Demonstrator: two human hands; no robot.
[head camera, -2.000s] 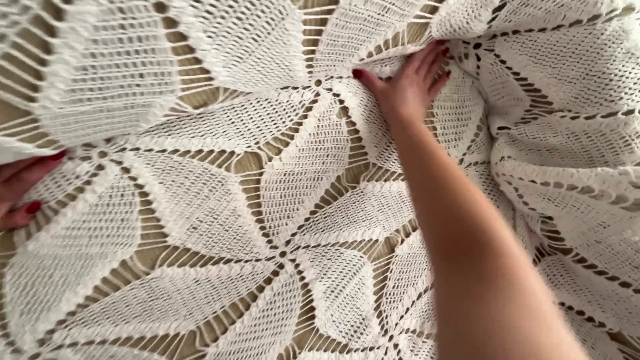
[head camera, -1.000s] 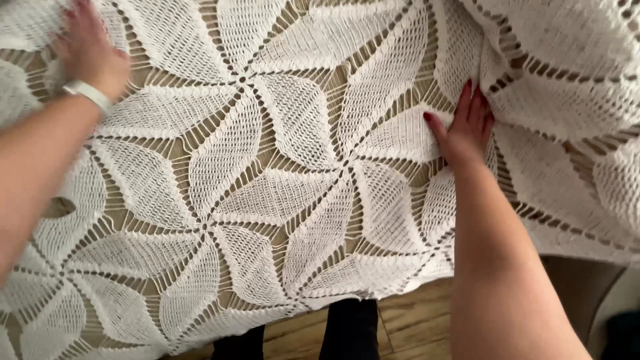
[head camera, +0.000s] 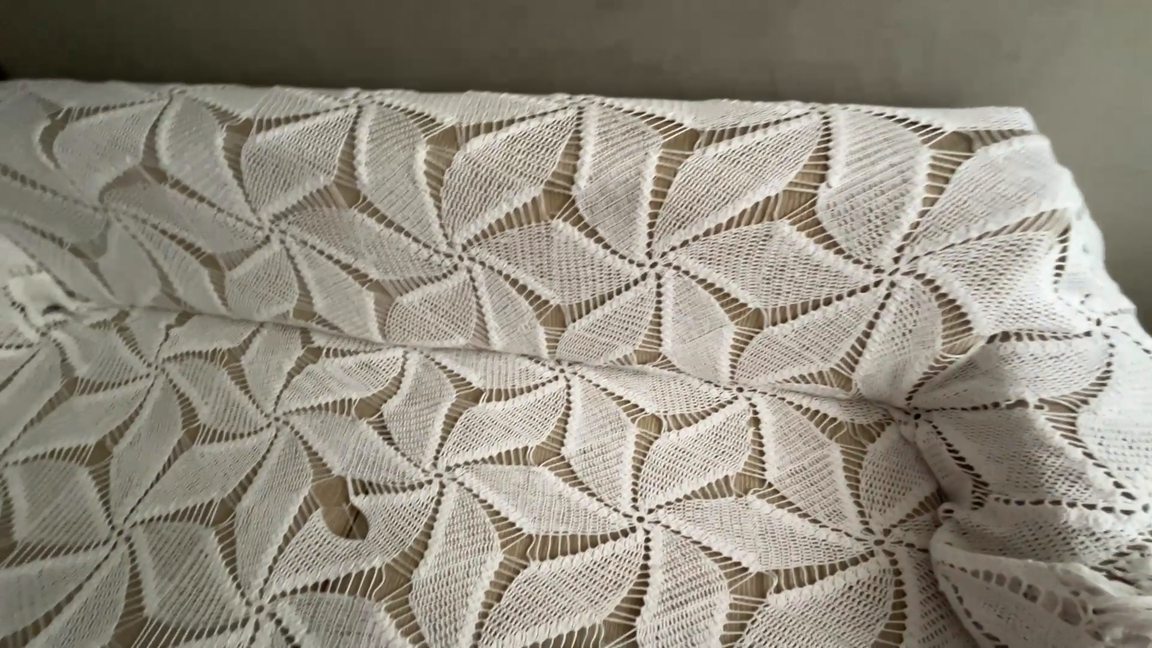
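A white crocheted tablecloth (head camera: 558, 261) with a pinwheel leaf pattern covers a flat wooden surface, whose light brown shows through the openwork. One long raised fold crosses the cloth from the left side to the right. At the lower right the cloth lies bunched in thick gathers (head camera: 1035, 540). A rounded hole (head camera: 346, 517) shows in the lower left part, with brown behind it. Neither my left hand nor my right hand is in the picture.
Behind the far edge of the cloth stands a plain grey-beige wall (head camera: 576, 45). At the right the cloth passes over the corner of the surface and hangs down.
Both hands, on the cloth one second ago, are out of view. The view has shifted to the far edge and the wall; the floor and legs no longer show.
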